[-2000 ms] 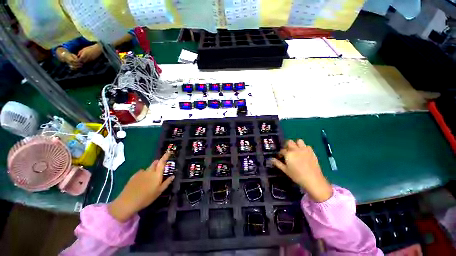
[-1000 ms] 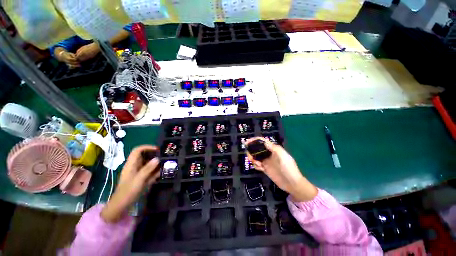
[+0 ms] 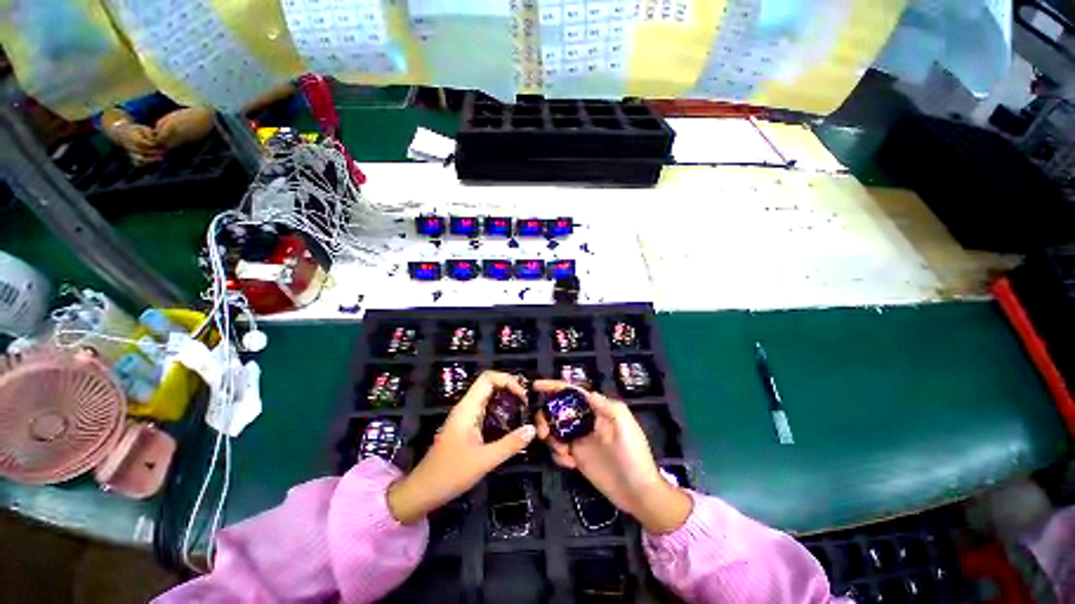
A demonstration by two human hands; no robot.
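Note:
My left hand [image 3: 472,442] holds a dark smartwatch body [image 3: 506,413] over the middle of the foam tray. My right hand [image 3: 613,454] holds another smartwatch body [image 3: 568,414] close beside it, its face showing purple and white marks. The black foam tray [image 3: 365,366] lies under both hands. Watches with lit, coloured marks sit in its two far rows, and one lit watch [image 3: 378,439] is in the third row at the left. Dark watches with shiny outlines [image 3: 514,516] sit nearer me. My hands and sleeves hide some pockets.
Two rows of small blue-red screens [image 3: 498,269] are on the white sheet beyond the tray. Stacked black trays [image 3: 564,153] stand behind. A pink fan [image 3: 53,415], yellow basket [image 3: 179,395] and tangled cables [image 3: 295,195] are left. A pen [image 3: 773,395] lies right. Another person's hands [image 3: 159,132] show far left.
Two seconds ago both hands were at the tray's sides. They lifted a watch each and have come together over its middle. The right watch now shows a lit face. The camera view has shifted slightly.

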